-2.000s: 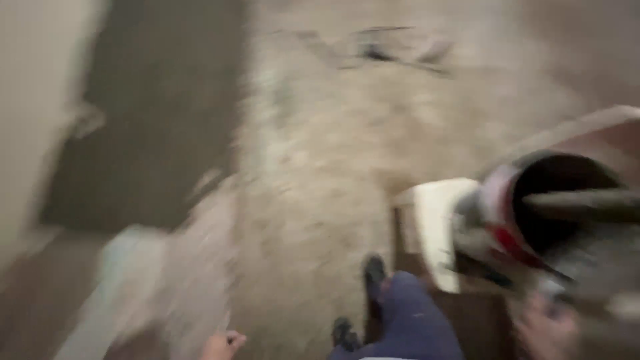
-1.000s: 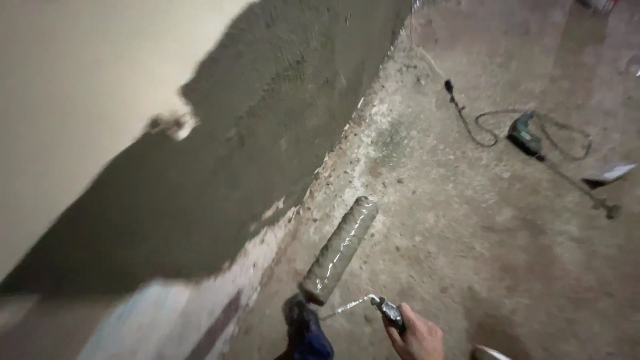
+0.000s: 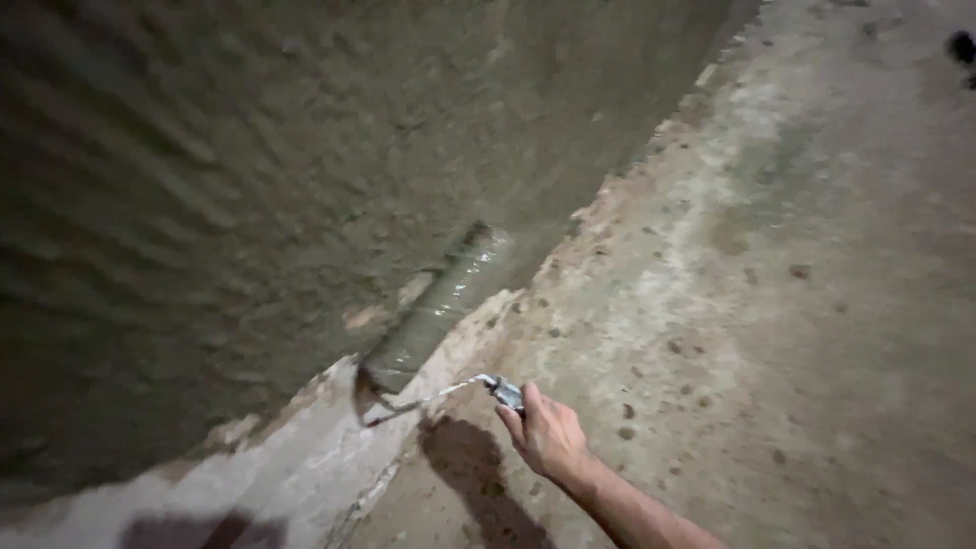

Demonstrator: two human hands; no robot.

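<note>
My right hand [image 3: 545, 431], low and right of centre, grips the handle of a paint roller [image 3: 438, 309]. The roller's long sleeve is coated in wet grey-green material that shines in places. It lies slantwise against the lower part of a wall [image 3: 305, 152] covered in the same dark, rough coating, close to its ragged lower edge. A bent wire frame runs from the sleeve's lower end to the handle. Small pale patches show through the coating beside the sleeve. My left hand is out of view.
A pale, uncoated strip [image 3: 252, 488] runs along the wall's base. Right of it spreads a stained, spotted concrete floor [image 3: 724, 366]. A dark object [image 3: 962, 47], too blurred to name, is at the top right edge. Shadows fall across the bottom.
One second ago the roller was over the floor near my foot; now its sleeve is against the wall coating. The view has moved closer to the wall, and the power tool with its cord has left it.
</note>
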